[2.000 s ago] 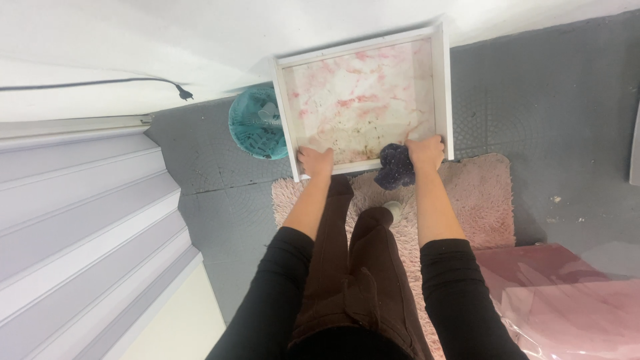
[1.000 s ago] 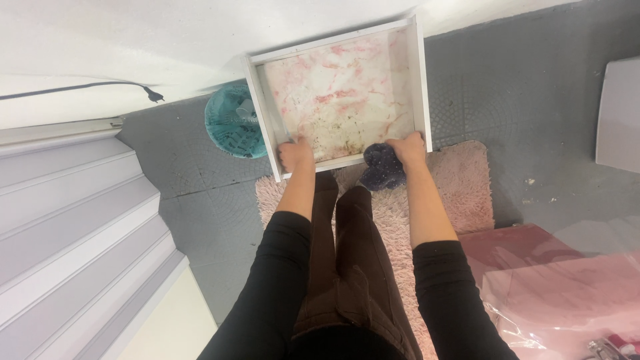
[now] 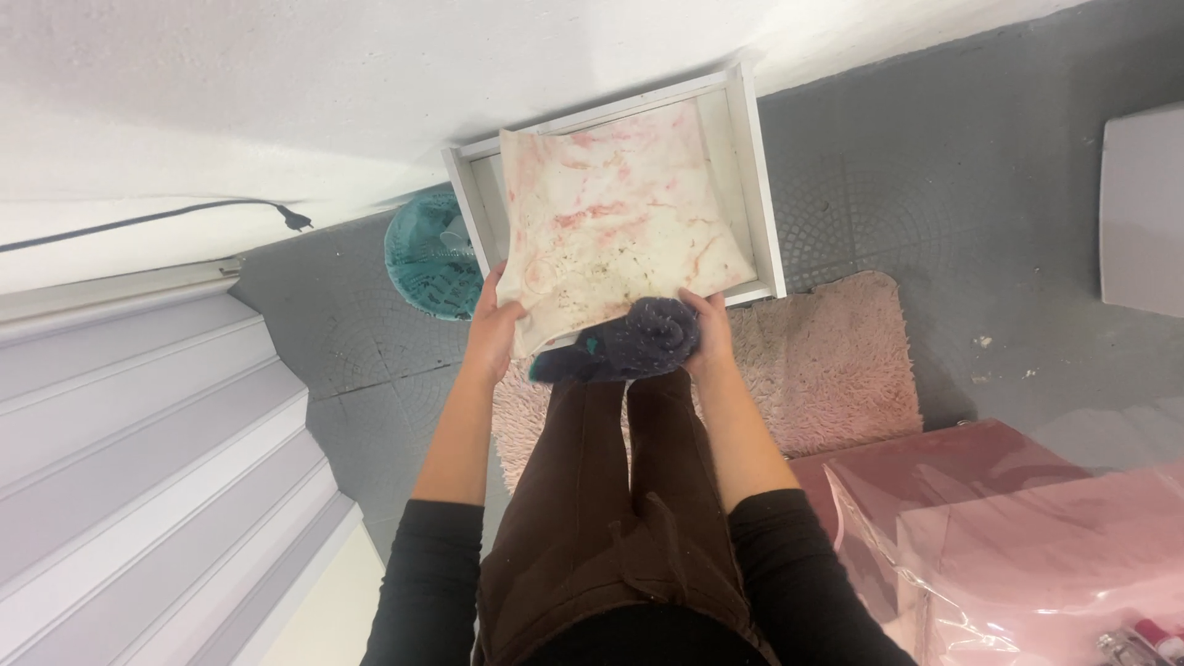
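Note:
A white drawer (image 3: 770, 222) lies tilted against the wall, and a pink-and-white marbled liner sheet (image 3: 610, 213) with dark specks is partly lifted out of it. My left hand (image 3: 495, 328) grips the liner's near left corner, thumb on top. My right hand (image 3: 708, 333) holds the near right corner, with a bunched dark blue fuzzy cloth (image 3: 661, 335) between it and the liner's near edge. The cloth has a teal edge and hangs below the liner. How the right fingers divide between cloth and liner is partly hidden.
A teal mesh wastebasket (image 3: 430, 264) stands left of the drawer. A black cord with a plug (image 3: 294, 219) hangs on the wall. A pink shaggy rug (image 3: 832, 370) lies on the grey floor. Plastic-covered pink furniture (image 3: 1027, 527) stands at lower right, a white folding panel (image 3: 166, 444) at left.
The liner lay flat in the drawer in both earlier frames; its near edge and left side are now raised out of it. Both hands have gone from the drawer's front edge to the liner's corners.

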